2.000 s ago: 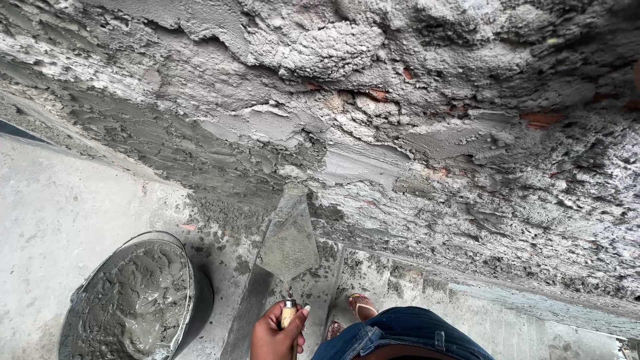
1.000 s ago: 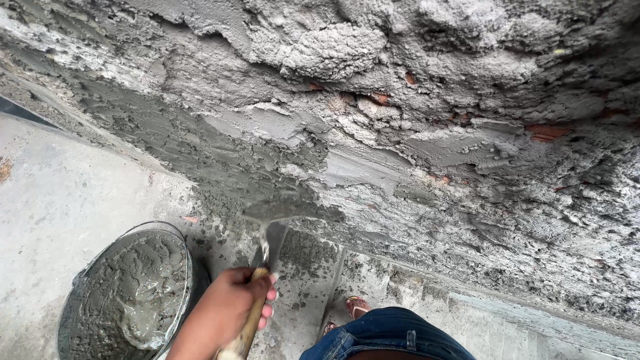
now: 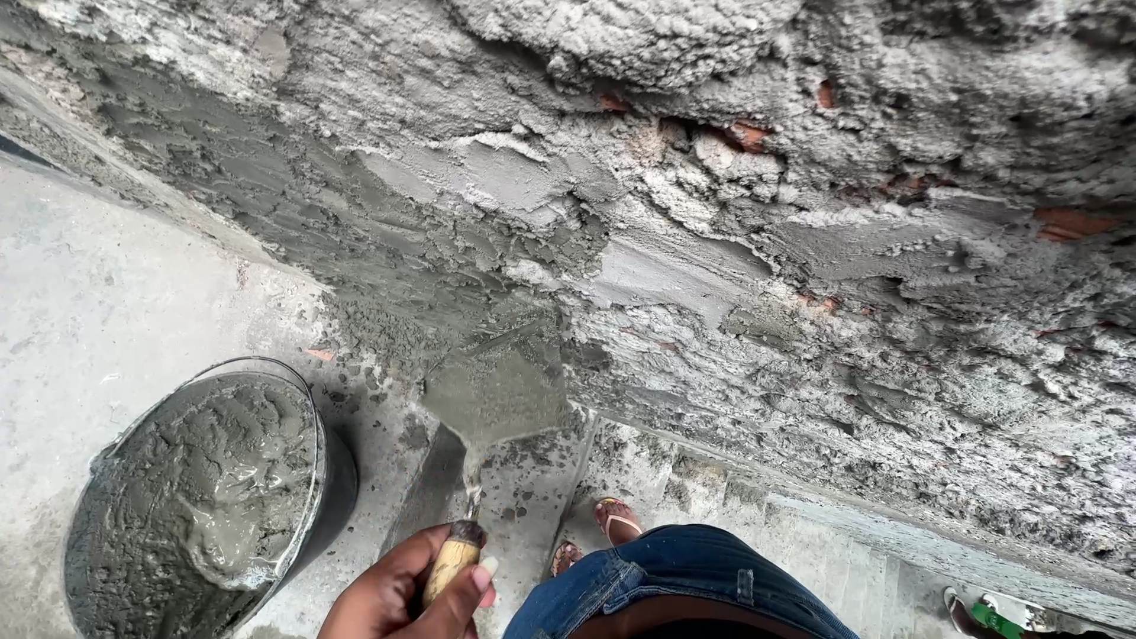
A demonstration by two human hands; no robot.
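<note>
My left hand (image 3: 422, 586) grips the wooden handle (image 3: 453, 561) of a pointing trowel, with the thumb over the handle. The broad metal blade (image 3: 497, 395), coated in wet grey mortar, lies against the foot of a rough wall (image 3: 710, 266). Darker, wet mortar (image 3: 355, 231) covers a band along the wall's lower left part. Left of my hand stands a black bucket (image 3: 342, 497) with a wire handle, holding wet mortar (image 3: 222, 497). My right hand is out of view.
Concrete floor (image 3: 115, 293) spattered with mortar lies beside the wall. My sandalled feet (image 3: 619, 519) stand on a lower level near what look like steps (image 3: 834, 559). A sandal and a green object (image 3: 996, 619) show at the bottom right. Red brick (image 3: 1074, 224) shows through the wall.
The trowel's blade has turned: two seconds ago it pointed up the view with its face visible, then it was seen nearly edge-on, and now its broad face shows against the wall's foot.
</note>
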